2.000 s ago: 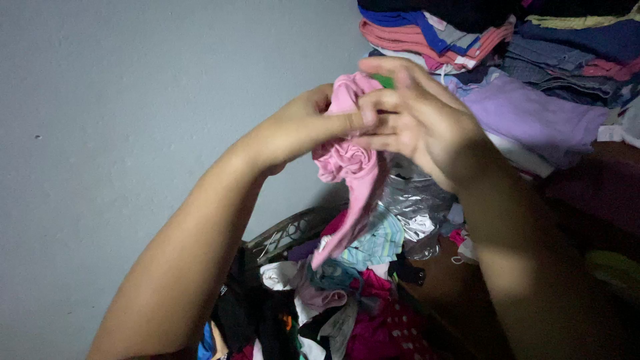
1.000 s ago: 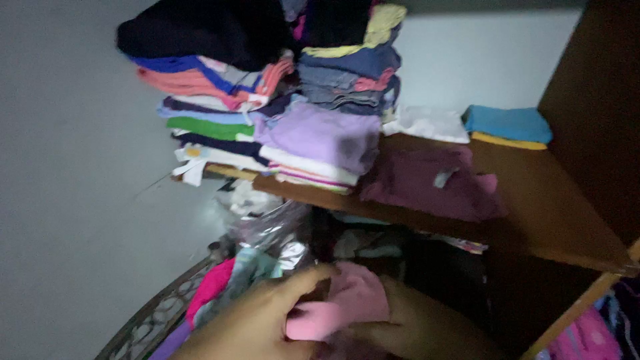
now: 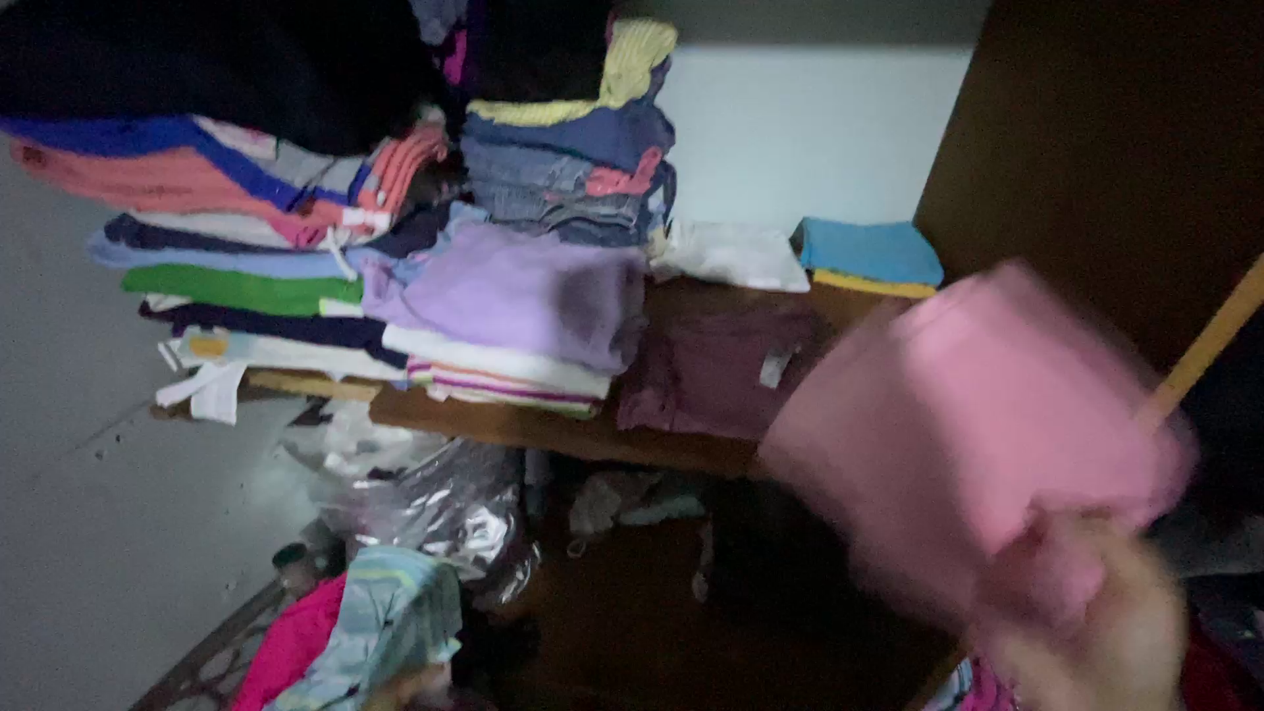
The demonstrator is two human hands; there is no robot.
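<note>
At the lower right, my right hand (image 3: 1106, 602) grips a pink cloth garment (image 3: 1017, 395), blurred by motion and spread out above the fist. It hangs in front of the shelf's right part. Part of my left hand (image 3: 415, 683) shows at the bottom edge, beside a teal patterned garment (image 3: 395, 602); its fingers are too blurred to read. A maroon folded garment (image 3: 731, 370) lies on the wooden shelf, left of the pink one. A lilac folded garment (image 3: 523, 286) tops a stack to the left of that.
Stacks of folded clothes (image 3: 227, 286), folded jeans (image 3: 553, 178), a white cloth (image 3: 736, 255) and a blue cloth (image 3: 869, 252) sit on the shelf (image 3: 553, 430). A clear plastic bag (image 3: 444, 504) is below. A dark wooden panel (image 3: 1096, 138) stands at right.
The pink garment, bunched between both hands before, is now spread and held up at the right by my right hand. My hands have moved apart. The view has swung right toward the shelf.
</note>
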